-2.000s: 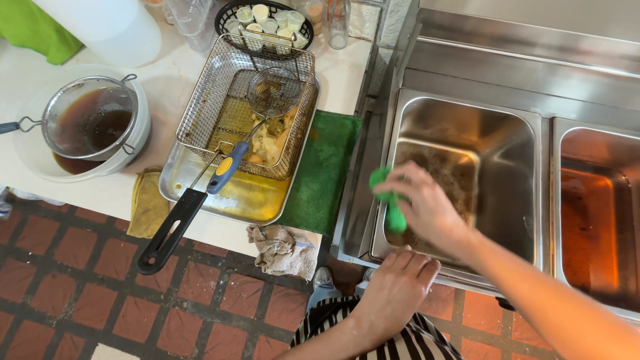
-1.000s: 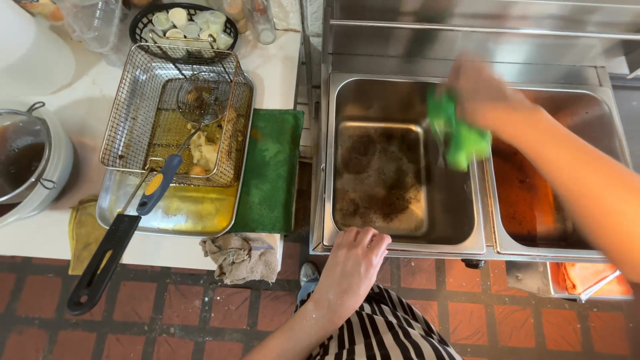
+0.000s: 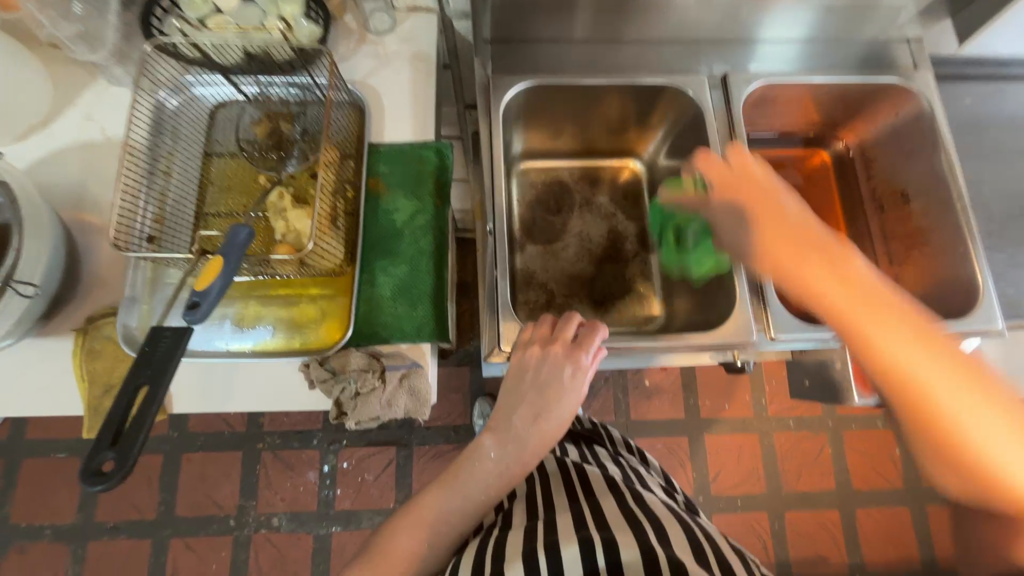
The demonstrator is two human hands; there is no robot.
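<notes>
My right hand (image 3: 740,204) is blurred and grips a green cloth (image 3: 688,240) at the right inner wall of the left steel fryer vat (image 3: 580,232). Dark residue and a little murky liquid cover that vat's bottom. The fingers of my left hand (image 3: 556,352) rest on the vat's front rim and hold nothing. Beside it, the right steel vat (image 3: 920,216) contains orange-brown liquid, partly hidden by my right forearm.
On the left counter, a steel tray (image 3: 320,348) of yellow oil bears a wire fry basket (image 3: 128,192) and a skimmer (image 3: 220,272). A green pad (image 3: 408,240), a crumpled brown cloth (image 3: 372,384) and a white bucket (image 3: 40,256) are around it. A black basket (image 3: 316,24) stands behind.
Two seconds ago the green cloth was at the left vat's left side; it is now at the right wall, with my right hand. My left hand stays by the front rim. The view has shifted.
</notes>
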